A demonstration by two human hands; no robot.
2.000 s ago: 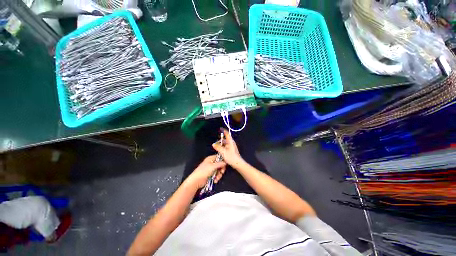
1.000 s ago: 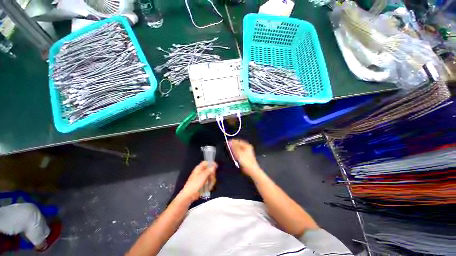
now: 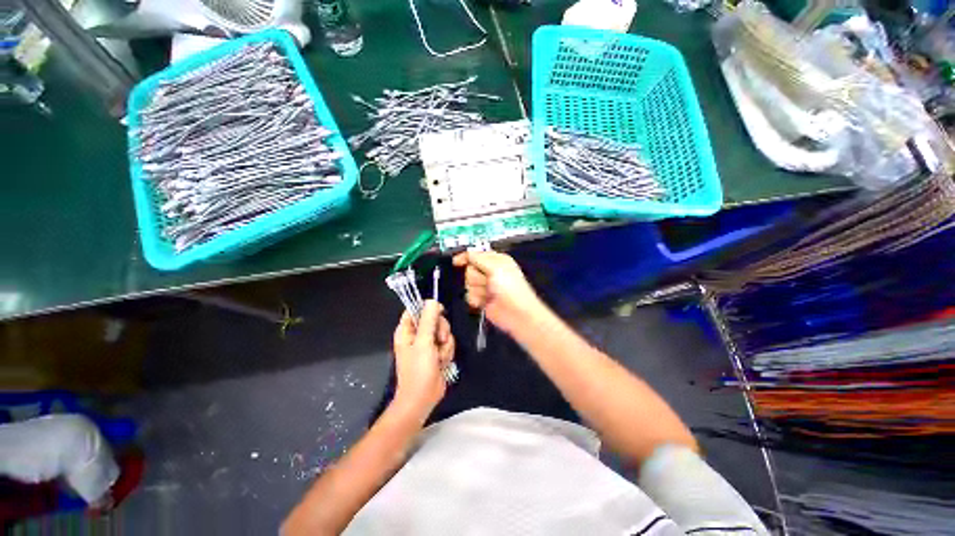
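The white cable tester stands at the table edge, with a green port board on its front. My left hand is closed round a bundle of grey-white short cables over my lap. One cable sticks up apart from the others in it. My right hand is up at the port board with its fingers closed at the sockets. A cable end hangs below this hand. The plug at its fingertips is too small to make out.
The left turquoise basket is heaped with cables. The right turquoise basket is partly filled, beside the tester. A loose cable pile lies between left basket and tester. A green strap hangs at the tester's corner. Long cables hang at right.
My right hand has moved up to the port board. My left hand has risen slightly, and its bundle has fanned out. The white loop below the tester no longer shows.
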